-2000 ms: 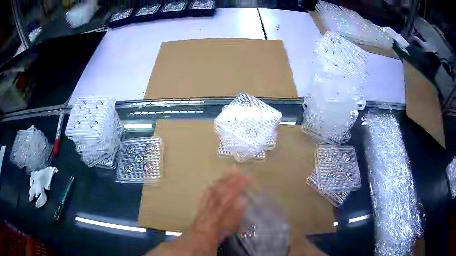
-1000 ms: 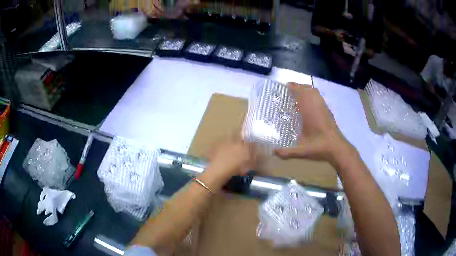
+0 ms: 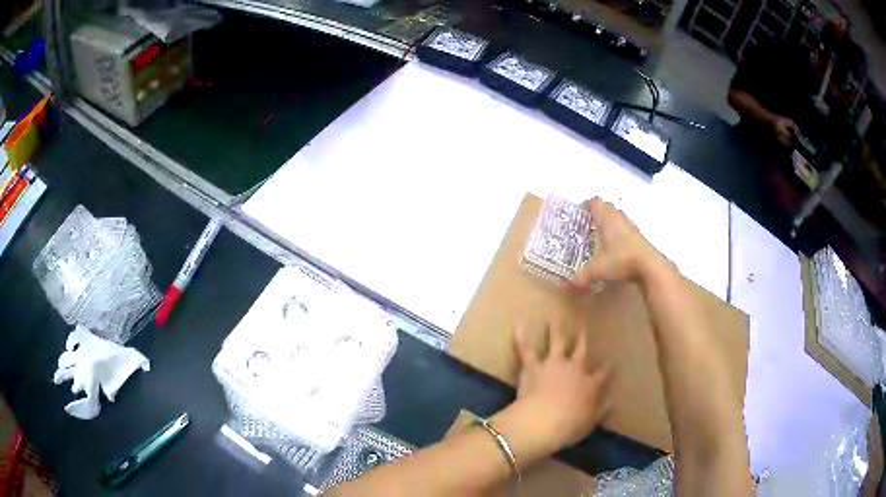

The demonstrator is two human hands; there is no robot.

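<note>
A small stack of clear square lens plates [image 3: 558, 238] is at the far left part of the cardboard sheet [image 3: 670, 340] beyond the rail. My right hand [image 3: 617, 248] grips the stack from its right side. My left hand [image 3: 563, 388] lies on the near part of that cardboard, fingers spread, holding nothing. A bracelet shows on my left wrist. A tall twisted stack of lens plates [image 3: 306, 357] stands nearer, left of my left forearm. More plates show at the bottom edge, partly cut off by the picture.
A white sheet [image 3: 389, 184] lies under the cardboard, with black trays [image 3: 520, 76] behind. At left are another plate stack [image 3: 97, 272], red-capped marker [image 3: 189, 272], white crumpled item [image 3: 97, 371] and green stick [image 3: 146, 449]. Plates on cardboard [image 3: 845, 315] lie far right. A person [image 3: 777, 97] is opposite.
The view has turned left and down. The stack of plates has gone from raised between both hands to the cardboard. My left hand has let go and lies on the cardboard.
</note>
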